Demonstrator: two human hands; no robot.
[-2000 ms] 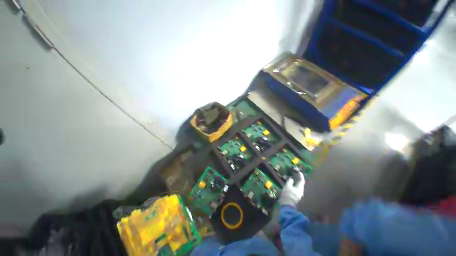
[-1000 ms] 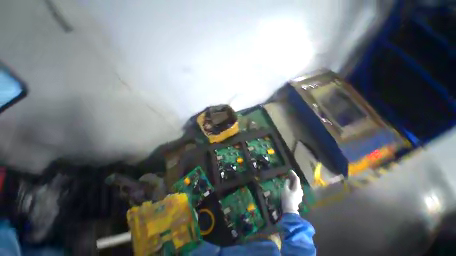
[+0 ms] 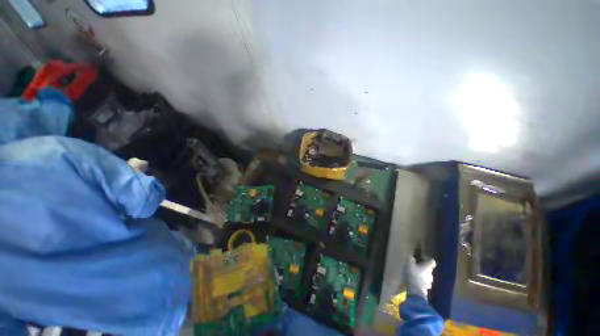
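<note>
A board masked with yellow tape (image 3: 230, 283), green along its lower edge, is at the bottom, left of the black tray. Blue sleeve cloth shows at its lower right; my left hand itself does not show. My right hand (image 3: 420, 275), in a white glove, is over the grey surface between the tray and the solder pot (image 3: 464, 262). Something small and dark (image 3: 418, 252) is at its fingertips; whether it is gripped is unclear. Green boards (image 3: 339, 289) lie in the black divided tray (image 3: 316, 244). Yellow tape scraps (image 3: 396, 304) lie beside my right sleeve.
A small open carton (image 3: 324, 172) with dark bits stands behind the tray. A yellow ring (image 3: 241, 237) shows above the masked board. Another person's blue sleeve (image 3: 85, 216) fills the left side, near a white bar (image 3: 187, 210). A pale wall rises behind.
My right hand has moved off the tray's boards to the grey surface beside the pot. The view has turned left, bringing in the other person. The masked board remains near the tray's left side.
</note>
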